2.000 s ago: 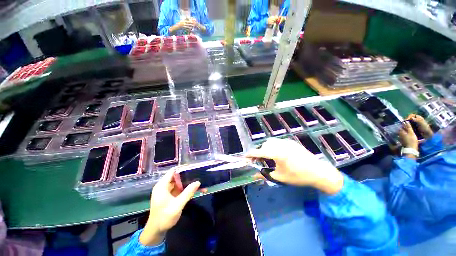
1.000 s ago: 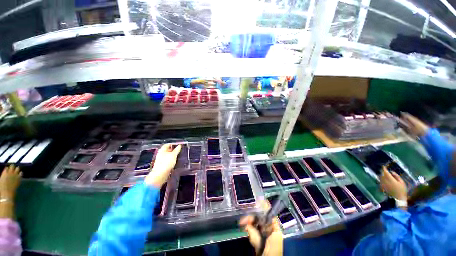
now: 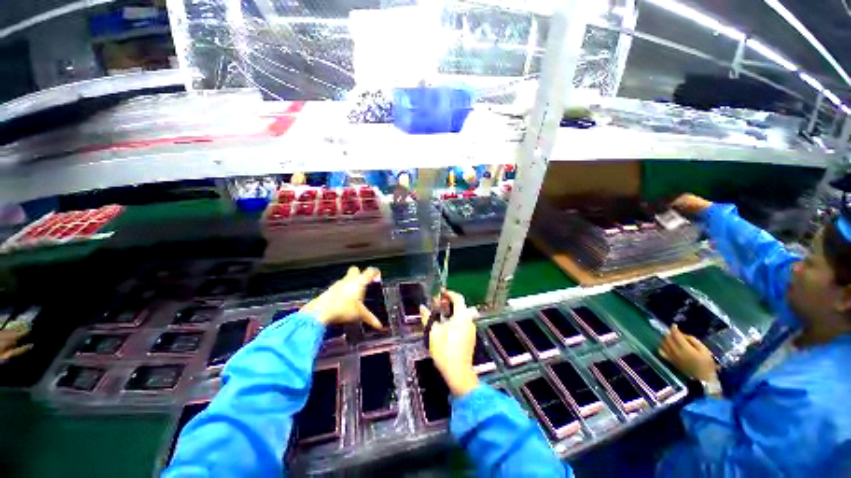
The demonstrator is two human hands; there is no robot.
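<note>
Dark phones with pink edges [image 3: 377, 384] lie in two rows in a clear plastic tray [image 3: 351, 452] in front of me. My left hand [image 3: 347, 302] is over the back row, thumb and fingers spread around a dark phone [image 3: 375, 304] in its pocket. Whether it grips the phone is unclear. My right hand [image 3: 450, 338] is just right of it, above the tray's right part, closed around tweezers [image 3: 444, 271] that point upward. The right hand partly covers the pockets beneath it.
Another tray of phones [image 3: 650, 403] lies right. A tray of dark units [image 3: 75, 403] lies left. A white post [image 3: 523, 201] and shelf [image 3: 327, 149] stand ahead, with a blue bin [image 3: 433, 109]. A person in blue [image 3: 774, 401] works at the right, near stacked trays [image 3: 620, 245].
The phone held low before the tray is no longer there. My left hand has moved to the tray's back row, then slightly right. My right hand has risen over the tray with the tweezers upright.
</note>
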